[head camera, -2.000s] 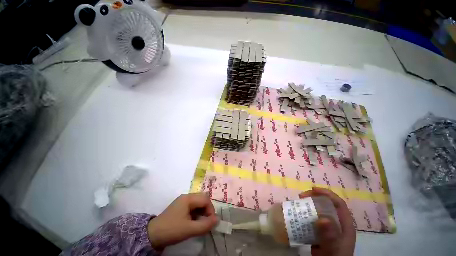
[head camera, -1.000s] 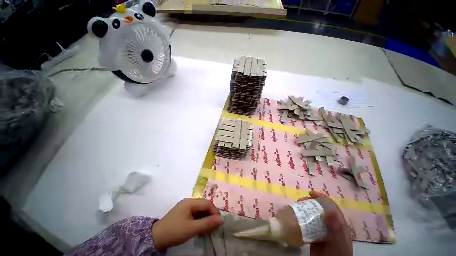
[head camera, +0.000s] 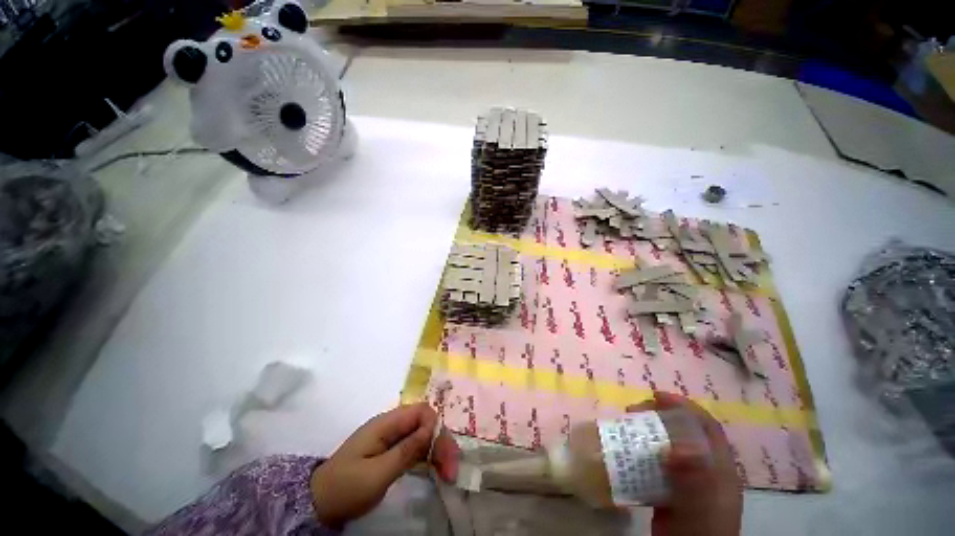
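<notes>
My left hand (head camera: 379, 461) pinches a small grey strip (head camera: 468, 476) at the bottom of the view; part of the strip is hidden by the fingers. My right hand (head camera: 704, 471) is closed around a clear glue bottle (head camera: 634, 458) with a white printed label. The bottle lies nearly level, its nozzle (head camera: 513, 469) pointing left at the strip. The nozzle is blurred, so contact cannot be told. More grey material lies under the hands. A low stack of strips (head camera: 483, 281) and a tall stack (head camera: 508, 168) stand at the left edge of the pink board (head camera: 586, 335).
Loose strips (head camera: 665, 293) overlap on the board's right part. A small dark cap (head camera: 714, 194) lies behind the board. A clear bag of grey pieces (head camera: 906, 325) is at right, another bag at far left. A crumpled white tissue (head camera: 281, 384) and a white fan (head camera: 278, 105) are at left.
A second ago the nozzle pointed at the grey material under the hands; now the bottle is more level, at the strip's height. The left fingers have turned, and a strip end now shows beyond them.
</notes>
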